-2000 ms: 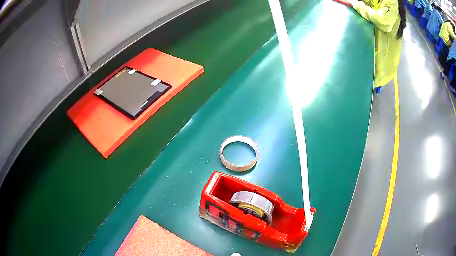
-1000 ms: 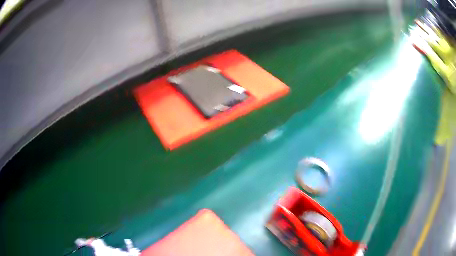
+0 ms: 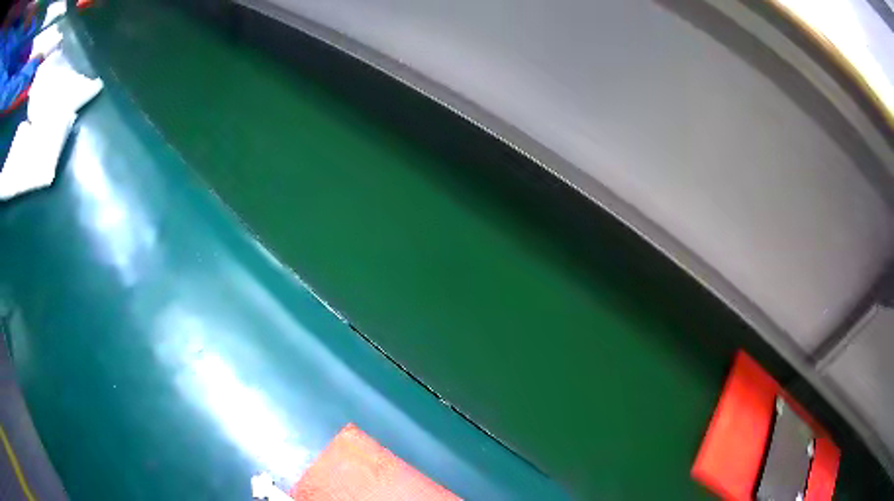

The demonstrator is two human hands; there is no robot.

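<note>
A dark display panel (image 3: 787,455) with small pale bits at its edges lies on a red-orange carrier pad (image 3: 737,435) at the lower right. The picture's bottom edge cuts off both. The red work mat (image 3: 371,472) is at the bottom, left of centre, partly cut off, with no panel on its visible part. A small white piece (image 3: 270,486) is at the mat's left corner; I cannot tell what it is. Neither of my hands can be made out.
The dark green conveyor belt (image 3: 412,254) runs diagonally beside the lighter glossy bench strip (image 3: 176,274). Grey side panels (image 3: 627,108) stand behind it. White cloths or sheets (image 3: 37,147) lie at the upper left, near blue and red shapes. Grey floor with a yellow line is at the lower left.
The view has swung left along the line. The carrier pad and panel now appear at the lower right. The red tape dispenser, loose ring and yellow-smocked person have left the picture.
</note>
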